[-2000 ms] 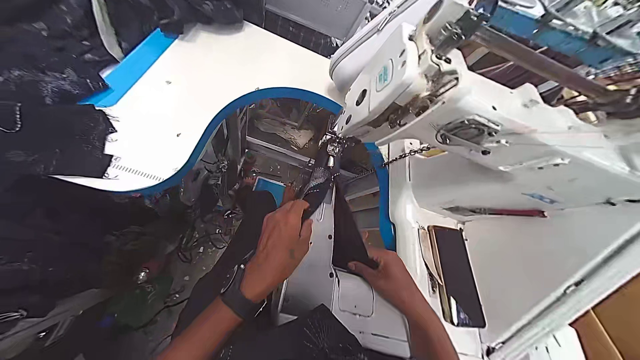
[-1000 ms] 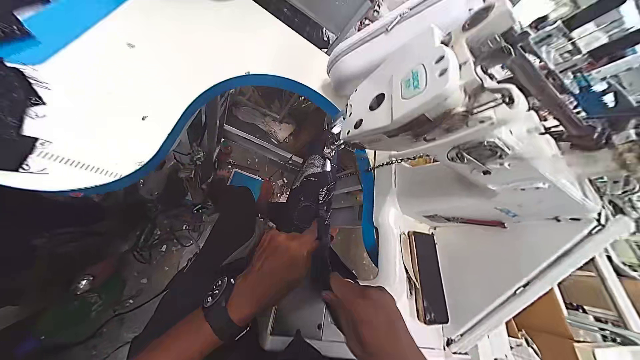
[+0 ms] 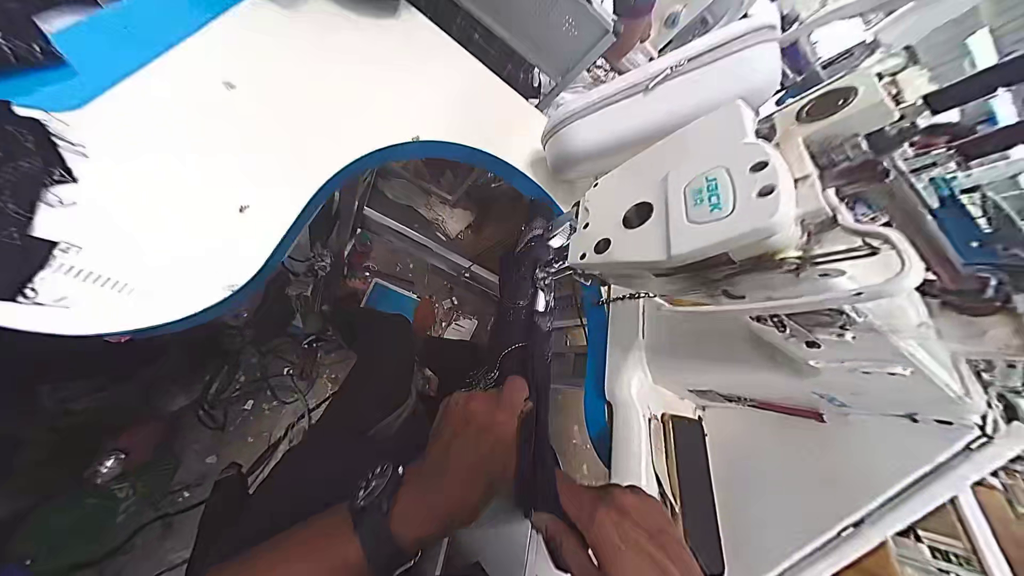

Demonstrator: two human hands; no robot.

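Note:
A strip of dark fabric runs from the needle area of a white Jack industrial sewing machine down toward me. My left hand, with a wristwatch on its wrist, grips the fabric's left side below the presser foot. Lower and to the right, my right hand pinches the fabric's near end between thumb and fingers. Its lower part is cut off by the frame's edge. The fabric's far part lies under the machine head, where details are hard to make out.
A white table with a curved blue edge is at the left, with frayed dark cloth on it. A chain hangs beside the machine head. A dark flat object rests on the machine bed's right. Part of another person shows at the top.
Both hands now hold the fabric close together; two seconds ago the right hand was farther right, on a spread-out edge of it. The view has shifted closer to the machine.

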